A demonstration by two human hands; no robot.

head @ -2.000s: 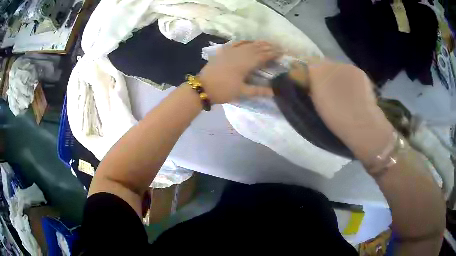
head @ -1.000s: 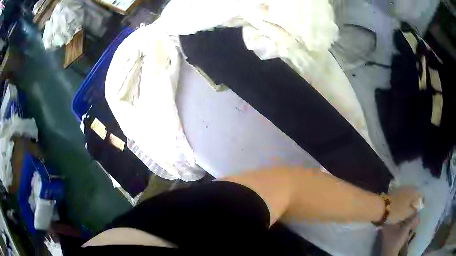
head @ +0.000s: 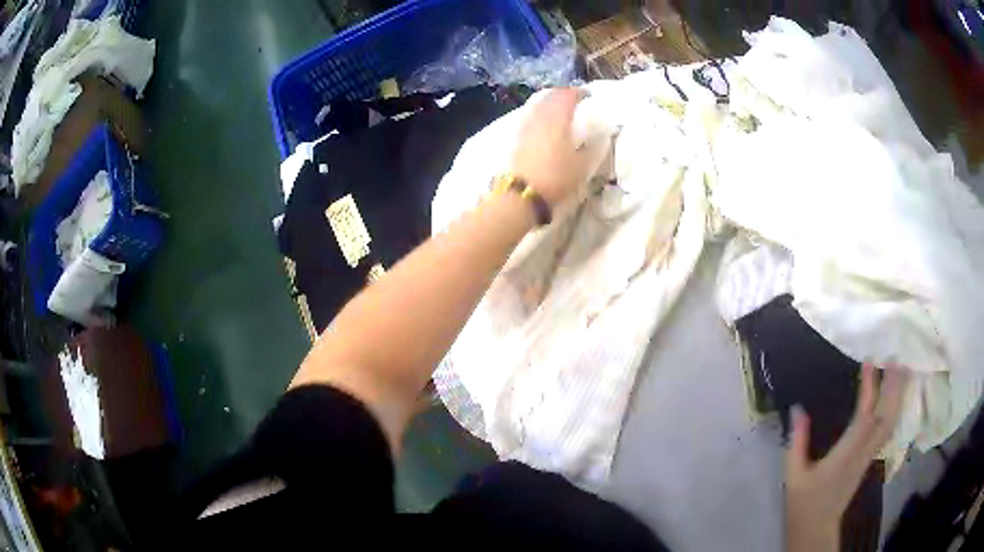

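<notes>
Cream garments (head: 820, 173) lie in a large gathered heap across the white table (head: 685, 431), tied near the middle. My left hand (head: 556, 146) is on the cream cloth at the heap's left part, its fingers partly hidden by the cloth's edge; whether it grips cannot be told. My right hand (head: 847, 447) is at the lower right, fingers spread, beside the heap and over the black board (head: 804, 361). The board shows only in part, its rest under the cloth and my hand.
Black garment pieces (head: 394, 178) with tan labels hang over a blue crate (head: 283, 102) at the upper left. A smaller blue crate (head: 135, 221) with white cloth stands on the green floor at the far left. A cardboard piece (head: 631, 43) lies behind the heap.
The view has swung left. My left hand has moved from the table's right side to the cream heap. My right hand now shows with spread fingers beside the board.
</notes>
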